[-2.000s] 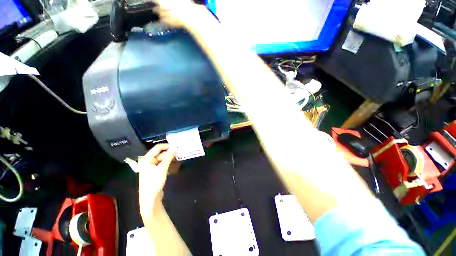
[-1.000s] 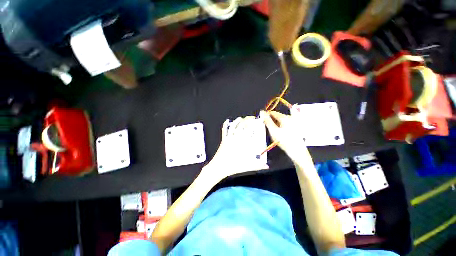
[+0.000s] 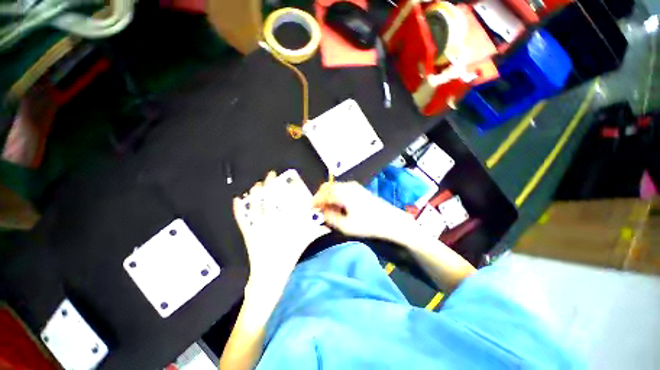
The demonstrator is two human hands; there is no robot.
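Note:
My left hand (image 3: 271, 242) lies over a white box (image 3: 293, 186) with dark corner feet, its fingers spread across the top and gripping it. My right hand (image 3: 362, 209) is at the box's right edge with fingers pinched together. A short bit of yellow-orange cable shows at those fingertips; its plug is hidden. The rest of the cable (image 3: 305, 94) runs from the tape roll to the left corner of a second white box (image 3: 346, 137), further up the bench. Two more white boxes, a whole one (image 3: 172, 267) and a smaller-looking one (image 3: 74, 337), lie at lower left.
A masking tape roll (image 3: 292, 35), a black mouse (image 3: 349, 24) on a red pad, a pen (image 3: 383, 76) and a red tape dispenser (image 3: 420, 54) are at the top. A tray (image 3: 499, 209) with boxes and blue plastic (image 3: 399, 186) sits below the bench edge at right.
The view has turned and shifted right; the printer is out of view. My left hand stays on the box. My right hand has moved from the box's top edge to its right edge.

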